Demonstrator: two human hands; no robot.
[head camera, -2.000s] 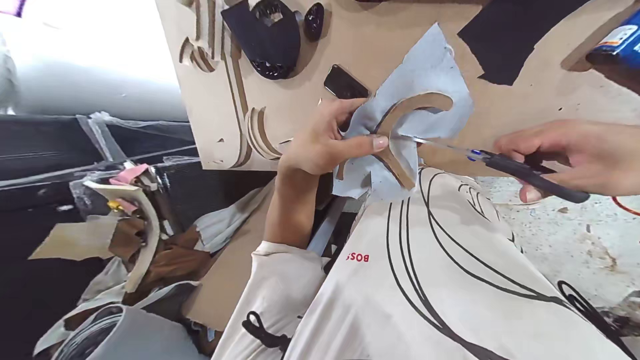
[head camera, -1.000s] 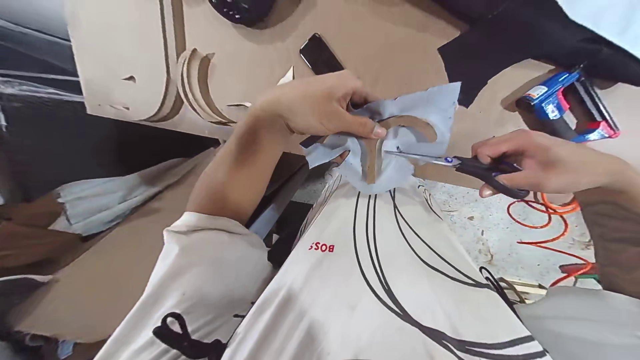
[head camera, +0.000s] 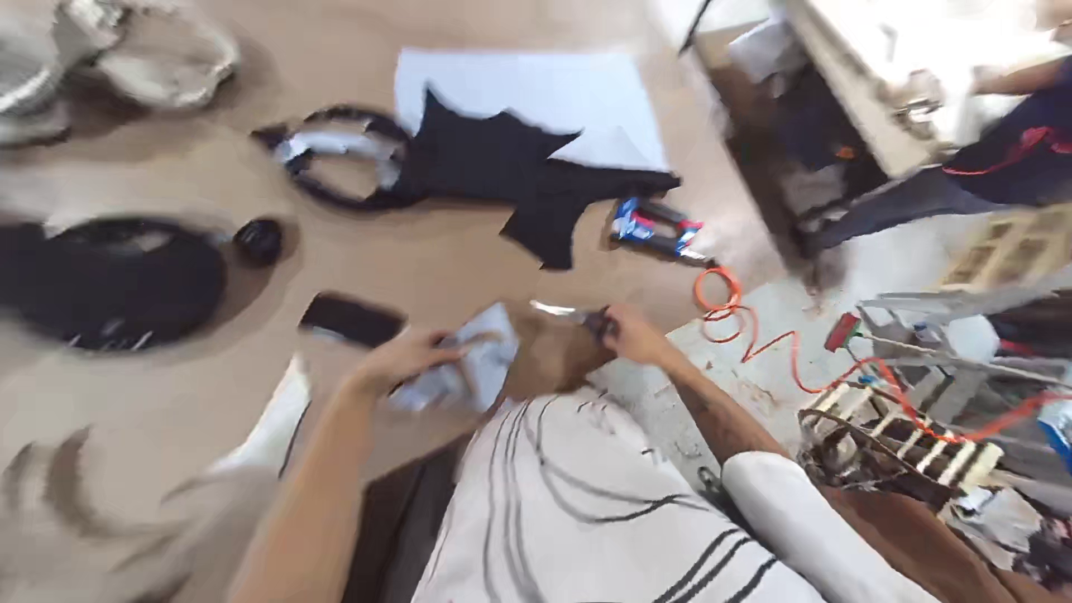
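Observation:
My left hand (head camera: 410, 358) holds a light grey-blue piece of fabric (head camera: 492, 347) with a curved brown piece (head camera: 471, 368) lying on it, low over the table's front edge. To the right, my right hand (head camera: 634, 335) grips the dark handles of scissors (head camera: 569, 313), whose blades point left, apart from the fabric. Motion blur hides whether the blades are parted. A dark phone (head camera: 352, 320) lies just beyond my left hand.
On the brown tabletop (head camera: 419, 243) are a black fabric sheet (head camera: 494, 159), a white sheet (head camera: 603, 92), a blue pneumatic stapler (head camera: 657, 228) with an orange coiled hose (head camera: 718, 289), and black-covered parts (head camera: 117, 280). Another person (head camera: 997, 167) is at the upper right, by a second table.
The scissors in my right hand, at the fabric's edge a second ago, are now apart from it. My left hand still holds the fabric. The view has swung widely.

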